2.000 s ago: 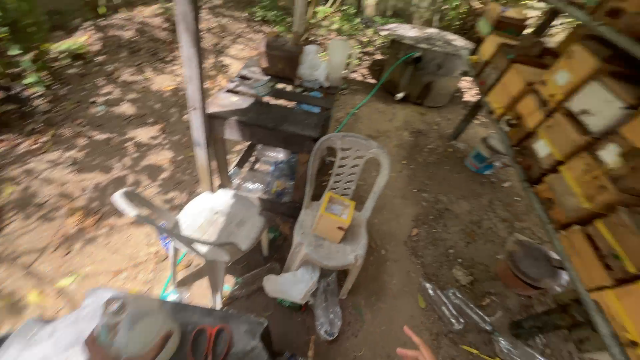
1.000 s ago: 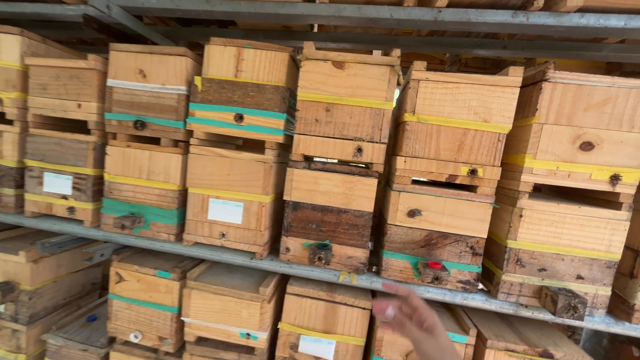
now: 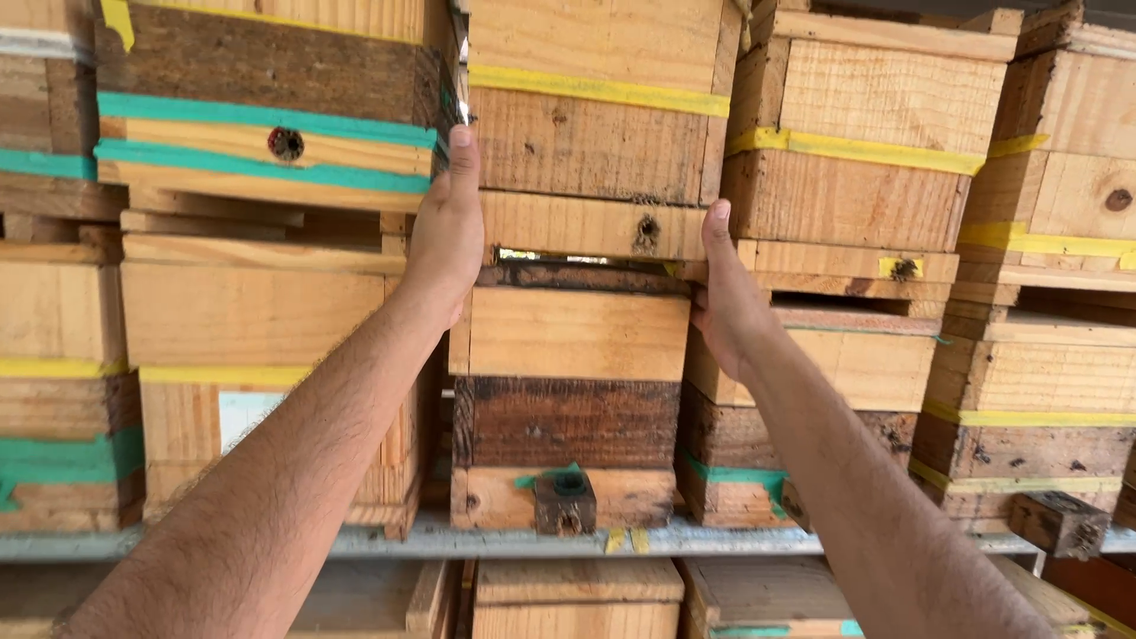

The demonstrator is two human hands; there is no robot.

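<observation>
My left hand (image 3: 450, 232) presses against the left side of an upper wooden hive box (image 3: 595, 146) with yellow tape, its thumb upright along the edge. Against the right side of the same box, near its base, lies my right hand (image 3: 732, 297); its fingertips are partly hidden. The two hands grip the box between them. Small dark insects cluster around the entrance hole (image 3: 646, 232) at its front. Beneath it stands a lower wooden hive box (image 3: 577, 333) with a dark middle section and a small block entrance (image 3: 565, 503). A narrow gap with light shows between the boxes.
Stacked hive boxes stand close on both sides, one with green tape (image 3: 266, 120) at left and one with yellow tape (image 3: 874, 151) at right. A metal shelf rail (image 3: 497, 540) runs under them, with more wooden boxes (image 3: 577, 586) below.
The view has swung from the yard with plastic chairs to the hive shelves and is now closer. One hand showed low before the shelf; now both hands are on the upper box.
</observation>
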